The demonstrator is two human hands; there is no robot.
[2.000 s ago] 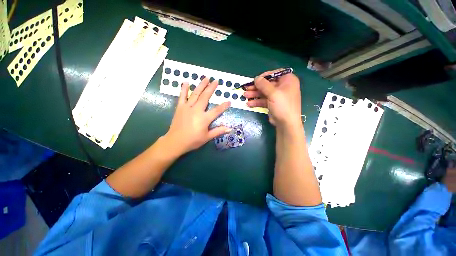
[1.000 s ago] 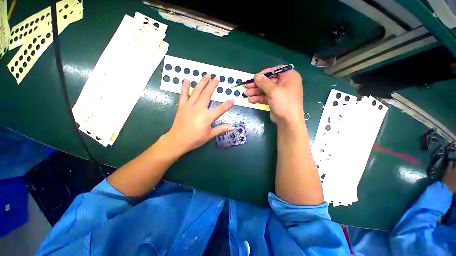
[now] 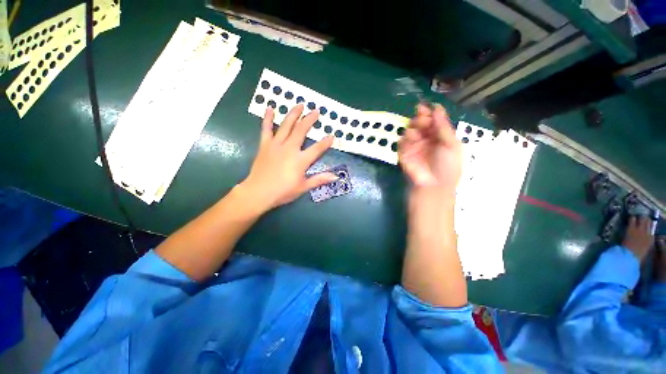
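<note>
A white pad sheet (image 3: 350, 141) with two rows of round black pads lies in front of me, slanting down to the right, its upper right edge slightly lifted or bent. My left hand (image 3: 286, 155) is spread, fingertips on the sheet and thumb at the small grey-black workpiece (image 3: 332, 186) with round openings, lying just below the sheet. My right hand (image 3: 431, 150) is blurred, at the sheet's right end, with bent fingers. The tweezers do not show clearly; a faint pale blur (image 3: 407, 86) is beside the fingertips.
A cream-white sheet stack (image 3: 171, 109) lies at left, another dotted stack (image 3: 491, 204) at right. Yellowish dotted sheets (image 3: 47, 69) and a hanging black cable (image 3: 93, 88) are far left. A metal-framed shelf (image 3: 504, 66) is above. Another person's hand (image 3: 637, 237) is near black parts (image 3: 613, 212).
My right hand has moved right and up off the sheet's pads; the dark tweezers no longer show clearly. The sheet has shifted right and tilted. My left hand stays nearly in place.
</note>
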